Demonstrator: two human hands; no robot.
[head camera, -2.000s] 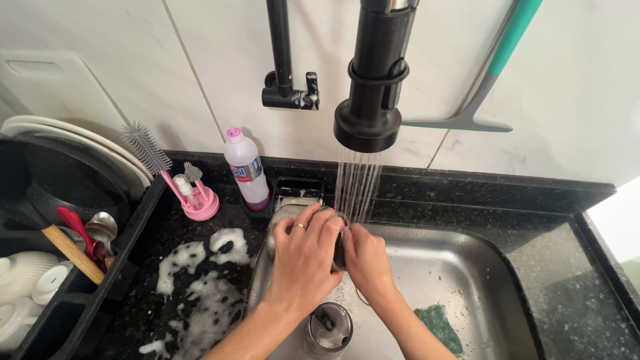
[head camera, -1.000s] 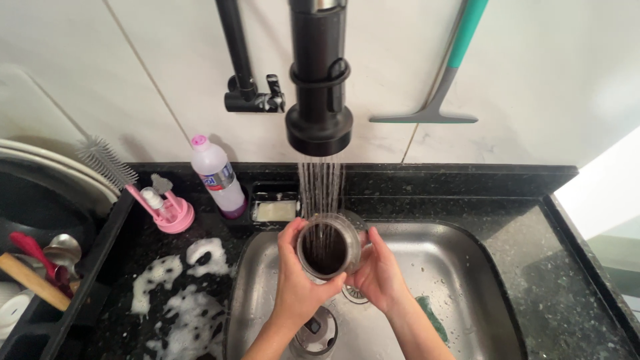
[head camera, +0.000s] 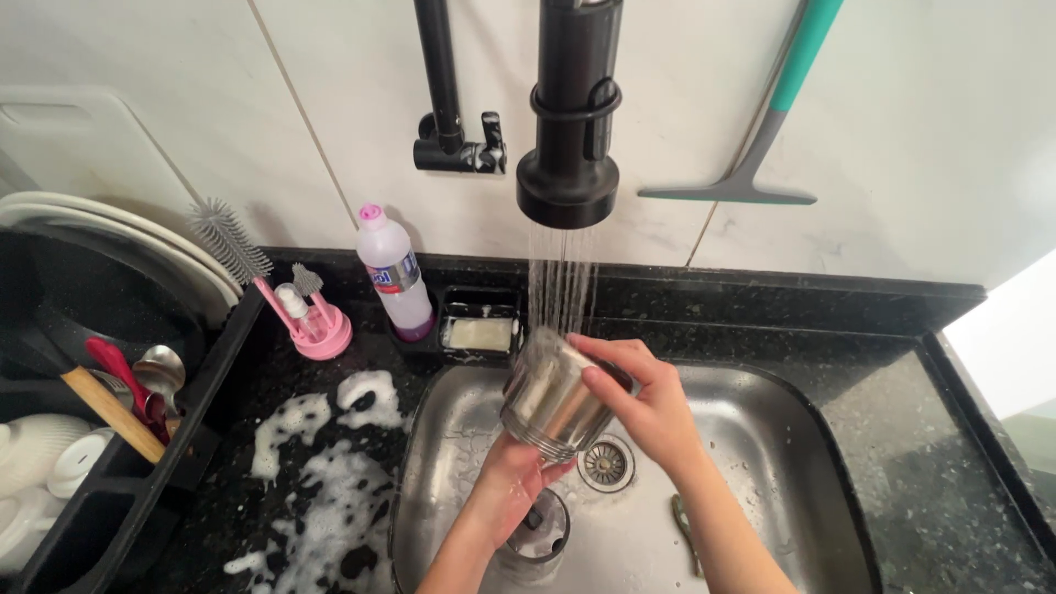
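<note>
A shiny, cylindrical metal container is tilted in both my hands under the running black faucet spray head, its ridged rim facing down toward me. My left hand supports it from below at the rim, fingers partly hidden behind it. My right hand grips its upper right side. Water falls onto the container's upper end. Below my left hand, a clear cup-like vessel with a dark part inside stands in the steel sink, near the drain strainer.
A green scouring pad lies partly behind my right forearm. Left of the sink are soap suds, a pink brush holder, a detergent bottle, a bar of soap and a loaded dish rack. A squeegee hangs on the wall.
The container, held with its opening up under the water one second ago, is now tipped with its rim downward. My left hand has shifted beneath it, and my right hand has moved onto its upper side.
</note>
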